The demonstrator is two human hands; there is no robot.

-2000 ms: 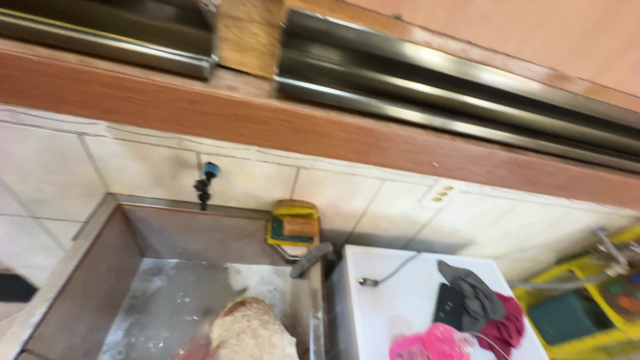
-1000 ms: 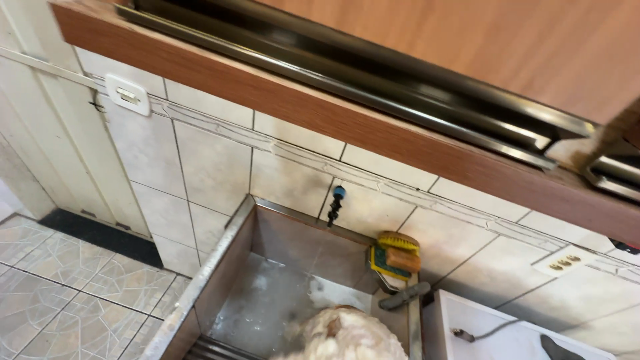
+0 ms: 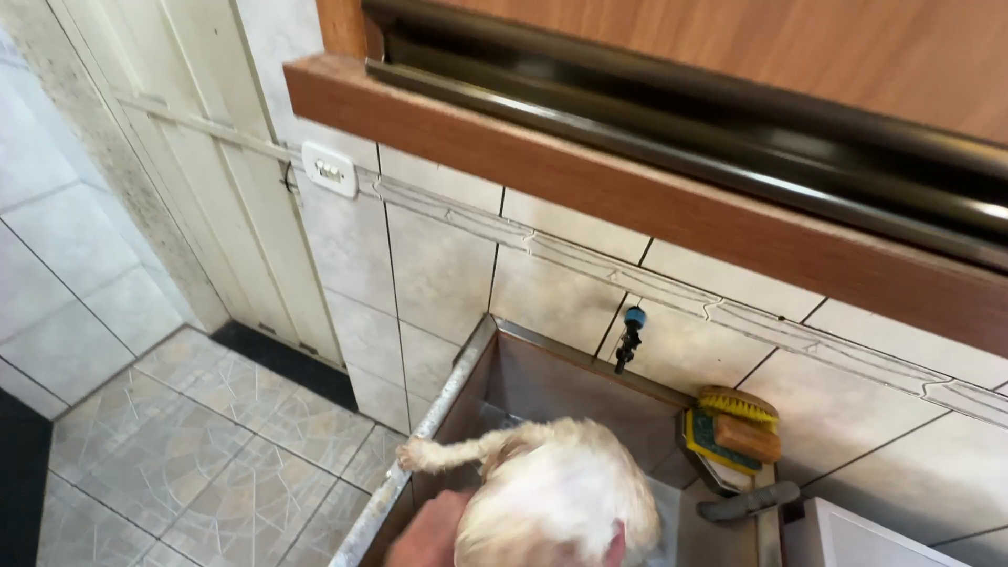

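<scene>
A wet, cream-coloured furry animal, seemingly a small dog (image 3: 559, 488), is in the laundry sink (image 3: 587, 382) at the bottom of the head view. White lather or pale wet fur covers its back, and one leg stretches left with the paw on the sink's left rim. My left hand (image 3: 431, 529), blurred and cut off by the lower edge, is against the animal's left side; its fingers are hidden. A small pink patch shows low on the animal's right, and I cannot tell whether it is an ear or a fingertip. My right hand is not clearly visible.
A black tap with a blue top (image 3: 630, 339) stands above the sink's back rim. A yellow-bristled brush (image 3: 739, 405), sponge (image 3: 701, 441) and orange bar (image 3: 748, 439) sit at the right corner, near a grey curved object (image 3: 748, 502). A wooden cabinet edge (image 3: 630, 181) overhangs.
The view has swung left, bringing the door and floor in. The animal's leg now reaches onto the sink's left rim; it was not seen there a second ago.
</scene>
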